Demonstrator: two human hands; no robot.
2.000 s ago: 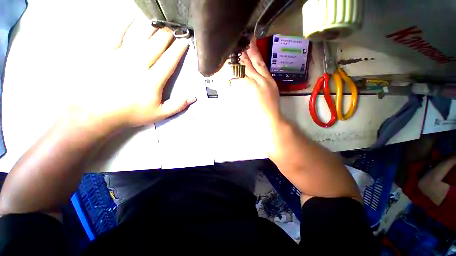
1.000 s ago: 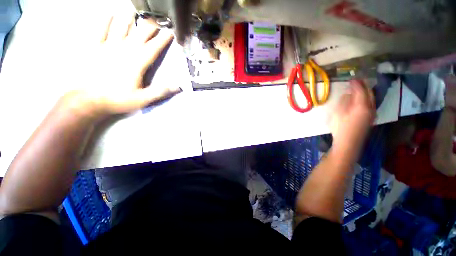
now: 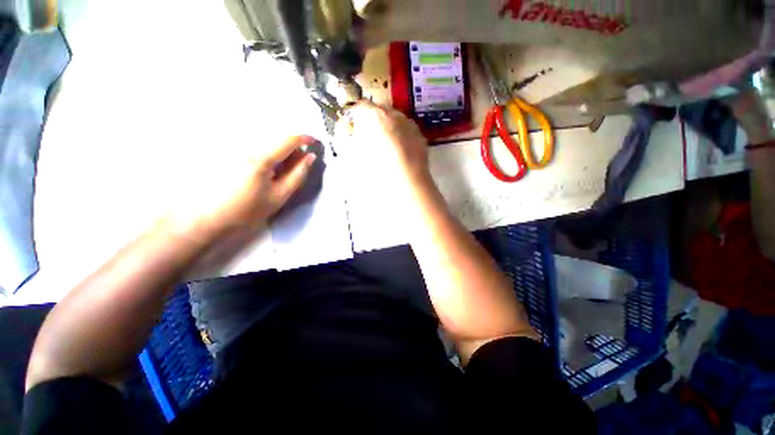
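The sewing machine's presser foot and needle area [image 3: 327,85] is at the upper middle, under the dark nose. My right hand [image 3: 378,132] is beside it, fingertips closed around what looks like a small metal tool with a dark point. Glare and the fingers hide most of it. My left hand [image 3: 276,183] is left of the needle area, fingers curled and thumb near the index finger; whether it pinches anything cannot be told. White material or table surface around it is washed out, so cloth edges are hard to tell.
A lit phone [image 3: 438,85] on a red cover and red-and-yellow-handled scissors [image 3: 506,144] lie right of the needle. A dark cloth strip [image 3: 627,157] hangs over the edge. Grey-blue cut fabric [image 3: 25,161] is far left. Blue crates [image 3: 557,297] stand below. A person in red is at right.
My right hand went right to beyond the scissors, then came back to the needle. The yellow-green item there no longer shows. My left hand lifted from lying flat and curled, nearer me.
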